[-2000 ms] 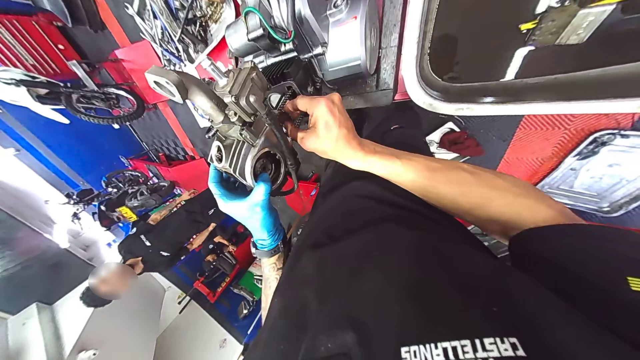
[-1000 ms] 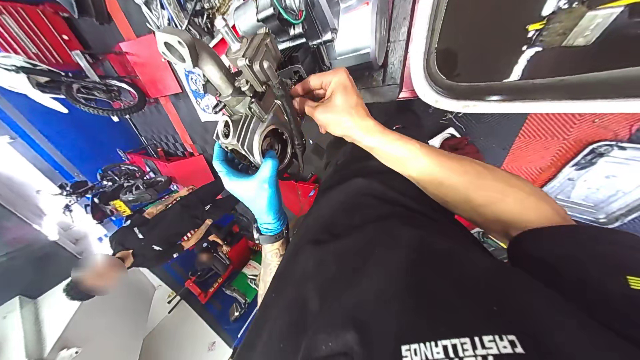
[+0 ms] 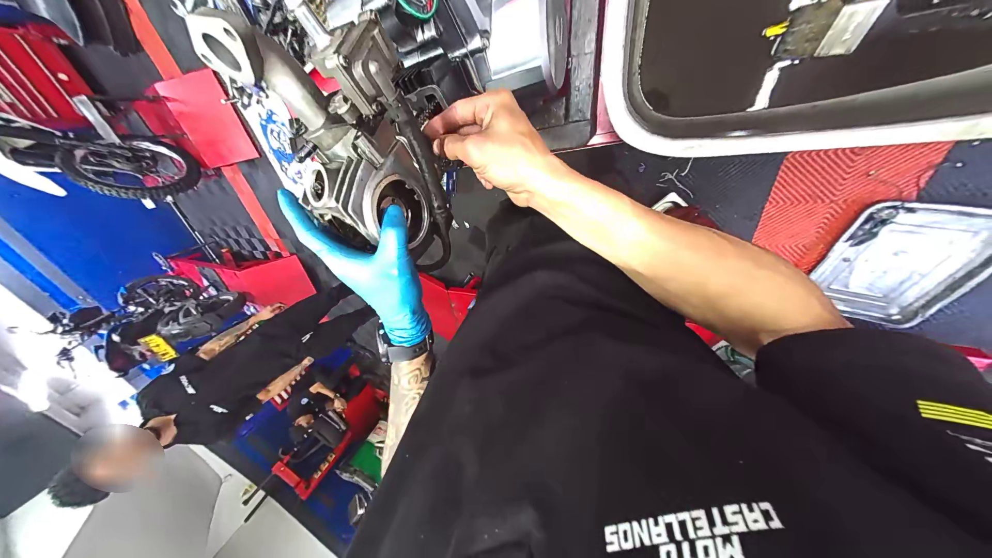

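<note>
In the head view, a motorcycle engine's finned metal cylinder head (image 3: 356,186) with a round open port stands at upper centre. My left hand (image 3: 376,267), in a blue glove, grips its lower end, thumb at the round opening. My bare right hand (image 3: 492,143) is at the other side, thumb and fingertips pinched together beside a chain (image 3: 428,120); whether they hold it is hard to tell. A black hose (image 3: 422,159) runs between my hands. The curved metal intake pipe (image 3: 287,81) joins the head at upper left. Behind it is the silvery engine casing (image 3: 527,46).
A white-rimmed tray (image 3: 744,139) with dark liquid lies at upper right, a metal tray (image 3: 903,263) below it. Lower left, a person in black (image 3: 225,380) stands near parked motorcycles (image 3: 174,318). A red tool stand (image 3: 341,442) is beyond.
My right fingers have drawn closer together beside the cylinder head. My left hand stays on its lower end. The view has shifted somewhat.
</note>
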